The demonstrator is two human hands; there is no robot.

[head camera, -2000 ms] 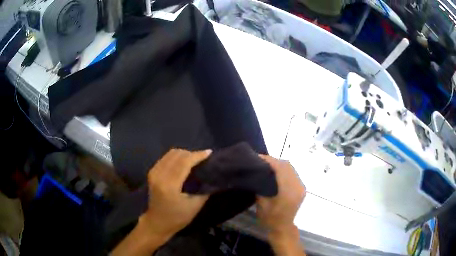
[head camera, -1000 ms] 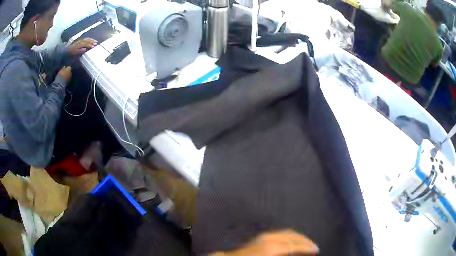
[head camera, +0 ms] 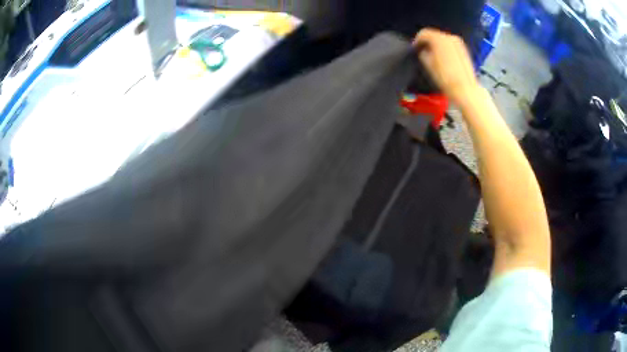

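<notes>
A large dark grey garment panel (head camera: 227,179) stretches blurred from the lower left up to the upper middle. My right hand (head camera: 443,58) grips its corner at the upper right, with the arm reaching up from the bottom right. My left hand is not in the picture. The panel hangs in front of the white table's near edge and covers part of it. A heap of dark cloth (head camera: 419,227) with a thin lighter line lies below, right of the panel.
The white table (head camera: 75,151) is at the left, with part of the sewing machine (head camera: 96,31) and green-handled snips (head camera: 212,55) on it. A red object (head camera: 427,106) is below my right hand. Blue containers (head camera: 488,31) and more dark cloth (head camera: 584,179) are at the right.
The view has swung right, past the machine. The panel lay over the table before; now its corner is pulled out to the right in my right hand. My left hand has left the picture.
</notes>
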